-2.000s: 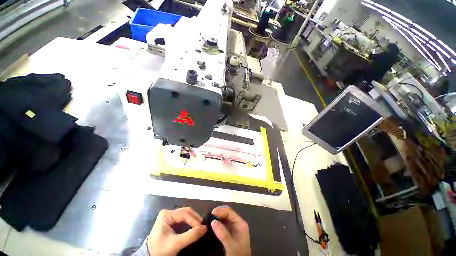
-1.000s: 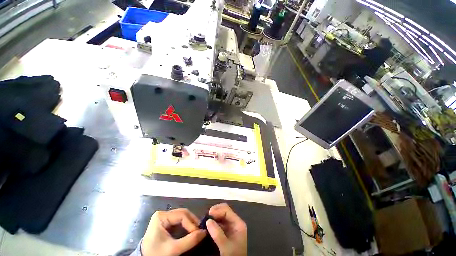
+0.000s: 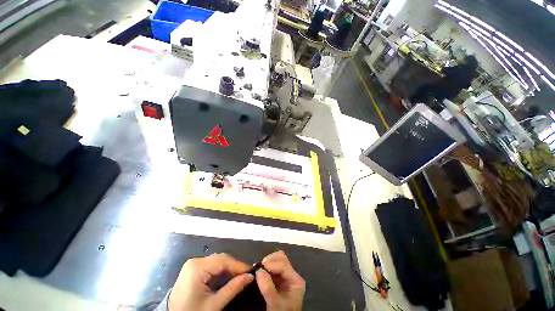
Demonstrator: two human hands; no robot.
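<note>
A black fabric piece (image 3: 248, 299) is at the bottom centre, partly hidden by the hands and cut off by the lower edge. My left hand (image 3: 210, 283) and my right hand (image 3: 281, 283) pinch a small dark folded bit of it between their fingertips, close together. Both hands are in front of the sewing template (image 3: 261, 214), a pale sheet with yellow taped edges. The template lies under the pattern sewing machine head (image 3: 214, 130), which has a grey cover and a red logo. No fabric shows on the template.
A heap of black cut panels (image 3: 55, 200) lies left. A black pile (image 3: 412, 249) and orange-handled thread snips (image 3: 380, 280) lie right, below the control screen (image 3: 412, 144). A blue bin (image 3: 176, 21) is behind the machine. A dark-clothed person (image 3: 447, 79) is in the background.
The view has shifted slightly. Both hands stay near the same place, with small finger movements at the pinched fold.
</note>
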